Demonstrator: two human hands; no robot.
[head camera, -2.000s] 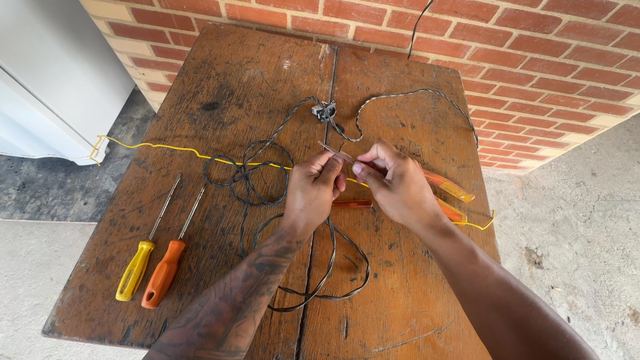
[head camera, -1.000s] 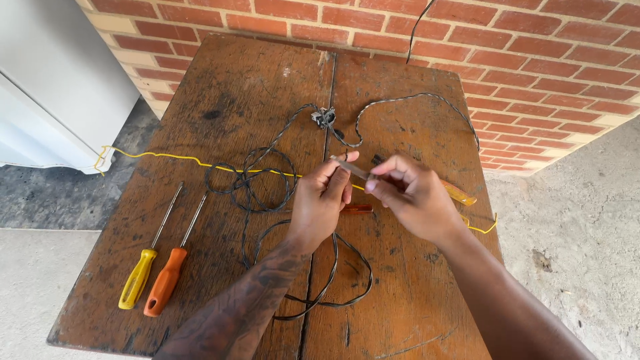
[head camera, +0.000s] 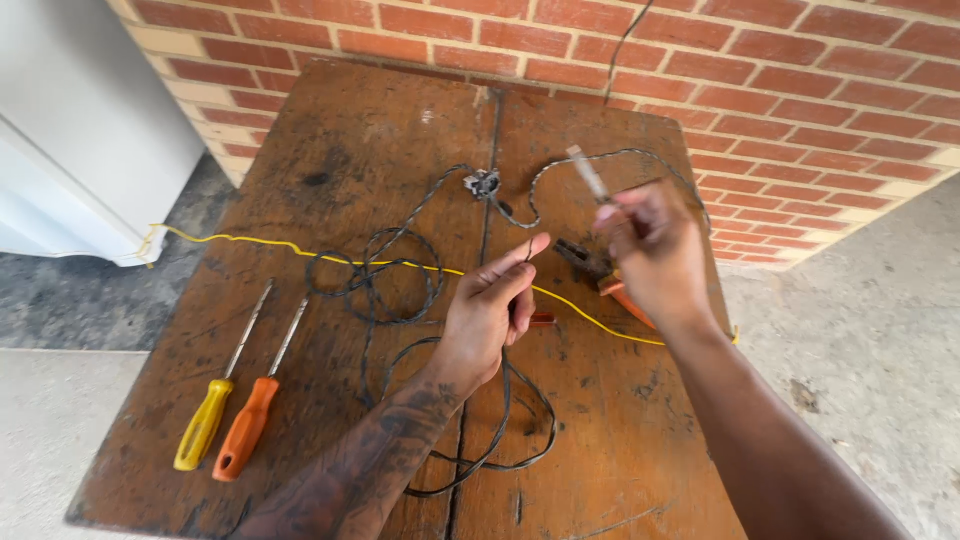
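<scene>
My left hand (head camera: 491, 307) pinches the end of a dark twisted electrical cord (head camera: 506, 405) over the middle of the wooden table. Up and to the right, my right hand (head camera: 652, 240), partly blurred, holds a flat, light-coloured blade or strip (head camera: 587, 172) that points up and left. Beneath the right hand lie pliers (head camera: 585, 259) with orange handles, partly covered by it. The cord lies in loops left of and below my left hand. A grey and black socket-like fitting (head camera: 481, 183) rests near the table's seam, with cord running from both sides.
A yellow wire (head camera: 247, 239) crosses the table (head camera: 375, 120) from side to side. A yellow screwdriver (head camera: 202, 427) and an orange screwdriver (head camera: 247, 431) lie at the left. A small red-orange object (head camera: 541, 320) is beside my left hand. A brick wall (head camera: 525, 37) stands behind; a white cabinet-like body (head camera: 90, 112) is at left.
My right hand has moved up and away from my left hand, carrying the light strip. The pliers' jaws show more fully. My left hand stays near the same place with the cord end.
</scene>
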